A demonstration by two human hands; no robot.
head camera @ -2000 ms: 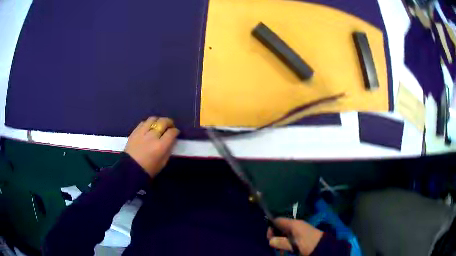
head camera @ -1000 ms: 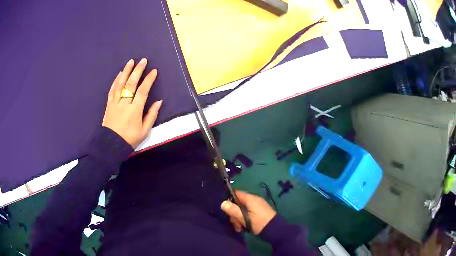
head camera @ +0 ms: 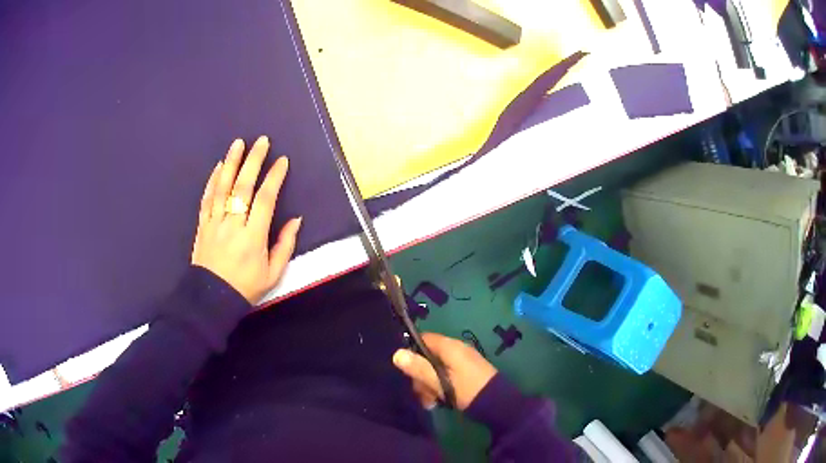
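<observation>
The dark purple cloth lies on the white table. A yellow card pattern lies at its right. My left hand, with a ring, rests flat on the cloth, fingers apart, holding nothing. My right hand is shut on the handles of the tailor's shears. The long blades reach over the table edge to the cloth beside the pattern's left edge; the blades look nearly closed. A narrow purple offcut curls from near the blades along the pattern's lower edge.
Dark metal bars lie on the pattern. A purple cut piece lies right of it on the table. Beyond the red table edge are a blue plastic stool, a grey cabinet and scraps on the green floor.
The view has turned and moved closer. My left hand has moved from the cloth's front edge onto the cloth and opened flat. The shears now lie along the pattern's left edge.
</observation>
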